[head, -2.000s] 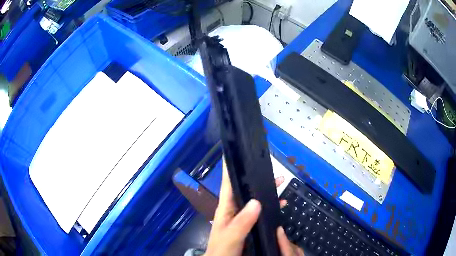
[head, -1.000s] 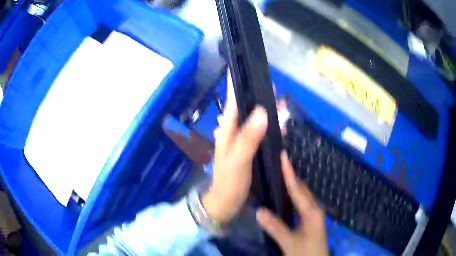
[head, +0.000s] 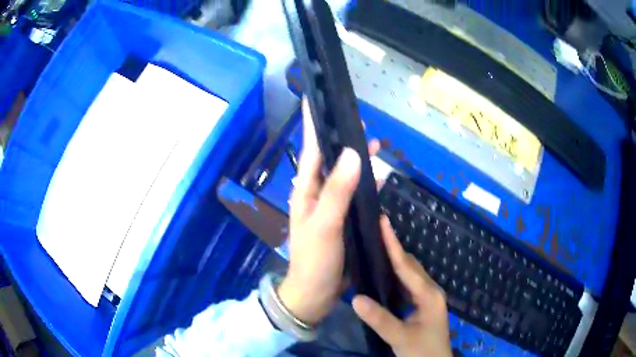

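A long black plastic cover (head: pixel 349 132) stands steeply in front of me, its ribbed side towards the left. Its top end is cut off by the frame edge. My left hand (head: pixel 322 223) grips it around the middle, thumb on the near face. My right hand (head: pixel 411 300) holds it lower down from the right; its lower end is partly hidden. A second black cover (head: pixel 481 80) lies across the perforated metal plate (head: pixel 390 87), beside a yellow label (head: pixel 481 122) with handwriting.
A deep blue tote (head: pixel 157 244) on the left holds white separator sheets (head: pixel 118 167). A black keyboard (head: pixel 481 265) lies at the bench's front edge, with a small white piece (head: pixel 481 198) behind it. A white adapter with a cable (head: pixel 568 54) is at the upper right.
The view has tilted down, so the bench and plate sit higher in the picture. My right hand is now more visible on the cover's lower part. Both hands still hold the cover.
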